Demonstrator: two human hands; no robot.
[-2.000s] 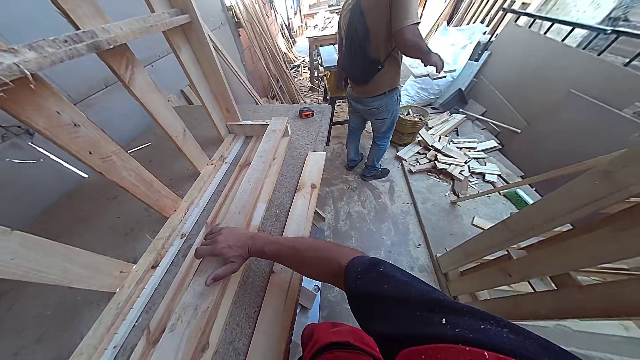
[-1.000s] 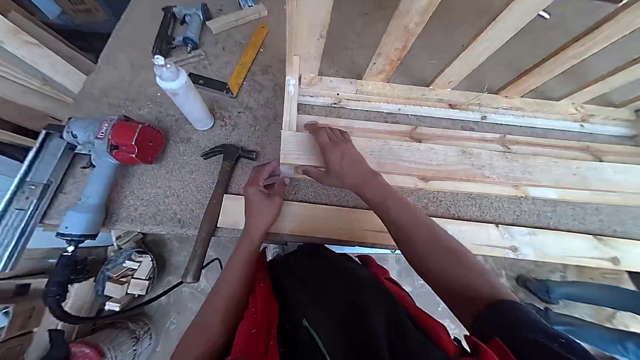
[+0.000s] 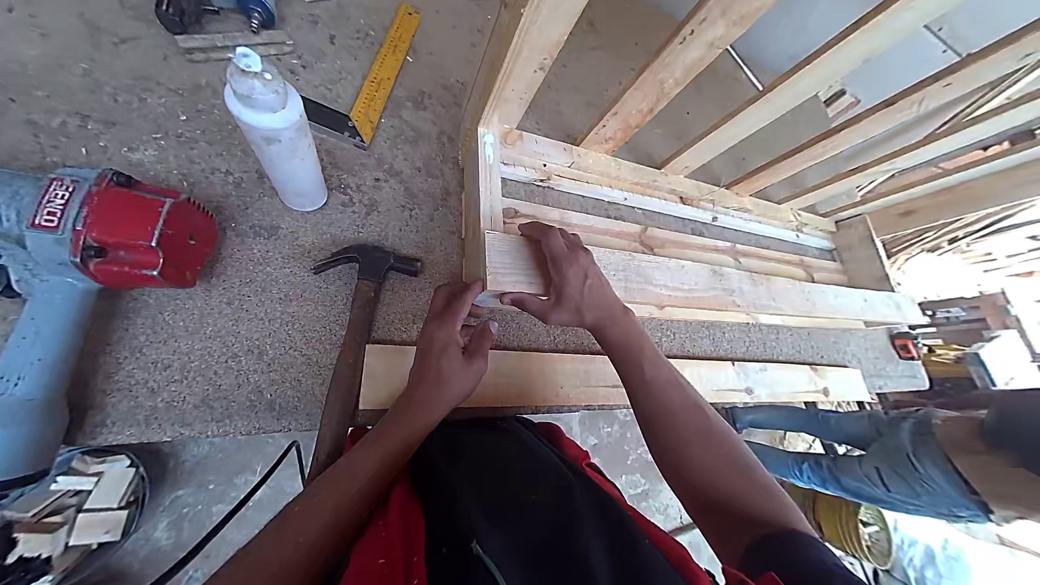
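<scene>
My right hand (image 3: 573, 280) grips the near end of a long wooden board (image 3: 715, 284), thumb on its front edge and fingers over its top. The board's end meets the corner of a slatted wooden frame (image 3: 491, 171). At that corner my left hand (image 3: 451, 349) touches the board's lower end with its fingertips; whether it pinches anything there is unclear. A claw hammer (image 3: 366, 284) lies just left of my left hand. Another loose board (image 3: 569, 380) lies along the bench edge, partly behind my forearms.
A red and grey Senco nailer (image 3: 138, 231), a white plastic bottle (image 3: 280, 138) and a try square (image 3: 386, 73) lie on the workbench (image 3: 227, 357). Wood offcuts (image 3: 106, 500) fill a container below. A person (image 3: 877, 463) stands at the right, near a tape measure (image 3: 904, 345).
The view has swung from the far end of the bench to this corner. Two seconds ago one hand lay on the board; now both hands are at its end. The left hand's fingers have spread somewhat.
</scene>
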